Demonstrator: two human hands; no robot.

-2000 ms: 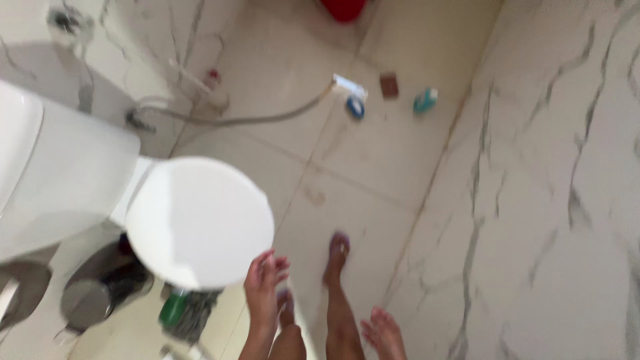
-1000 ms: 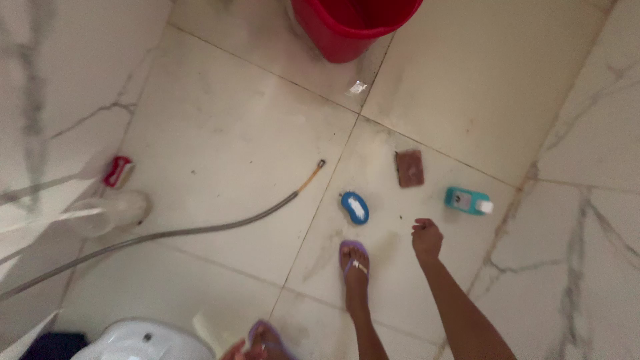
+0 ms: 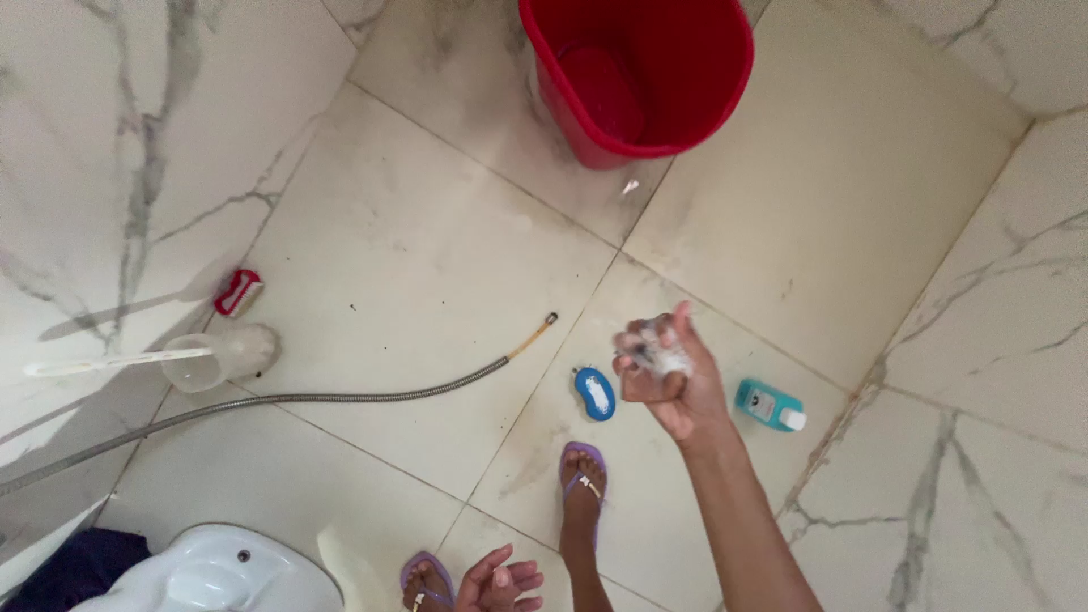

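My right hand (image 3: 671,365) is closed around a blurred, whitish and dark item (image 3: 667,353), perhaps a scrubbing pad; its exact kind is unclear. Left of this hand, a blue scrubbing brush (image 3: 594,393) lies on the tiles. To its right, a teal bottle with a white cap (image 3: 769,405) lies on its side. Near the bottom edge, my left hand (image 3: 501,582) is partly in view, fingers apart and holding nothing visible. The flexible metal hose (image 3: 382,396) ends on the floor left of the blue brush.
A red bucket (image 3: 595,140) stands at the top. By the left wall are a red brush (image 3: 239,293) and a translucent container (image 3: 255,350) with a white handle across it. A white ceramic fixture (image 3: 212,582) sits lower left. My feet wear purple flip-flops (image 3: 583,484).
My right hand, loosely curled near the brown block one second ago, now holds an item above the floor. The brown block is no longer visible. The view has moved toward the bucket since two seconds ago.
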